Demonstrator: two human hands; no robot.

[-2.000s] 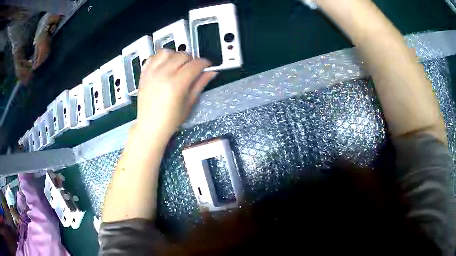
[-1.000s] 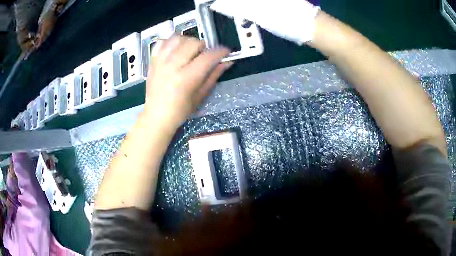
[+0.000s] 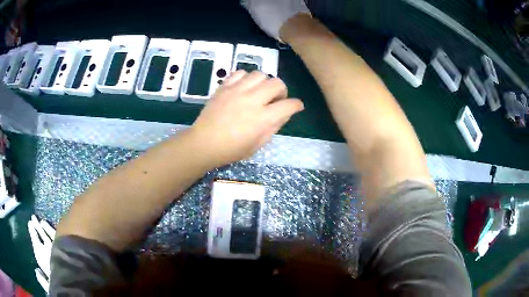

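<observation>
White front housings [image 3: 156, 68] with rectangular windows and dark round holes stand in a row on the green belt, from the far left to the middle. My bare left hand [image 3: 246, 113] lies over the lower part of the last housing [image 3: 268, 57] at the row's right end; its fingertips are partly hidden, so a grip cannot be told. My right hand [image 3: 275, 14], in a white glove, reaches over the belt at the top edge. It is blurred and cut off, and nothing shows in it. One housing with an orange-brown edge [image 3: 220, 220] lies on the bubble wrap mat [image 3: 301, 203].
More housings [image 3: 406, 61] lie scattered on the belt at the right. A red holder [image 3: 481, 220] with white and teal items is at the right. White spare gloves [image 3: 42, 246] lie at the left. Clear tape [image 3: 325, 152] runs along the mat's far edge.
The view has turned right, bringing the right-hand housings and red holder into view. My right hand has come off the housing it touched a second ago. My left hand stays at the row's end.
</observation>
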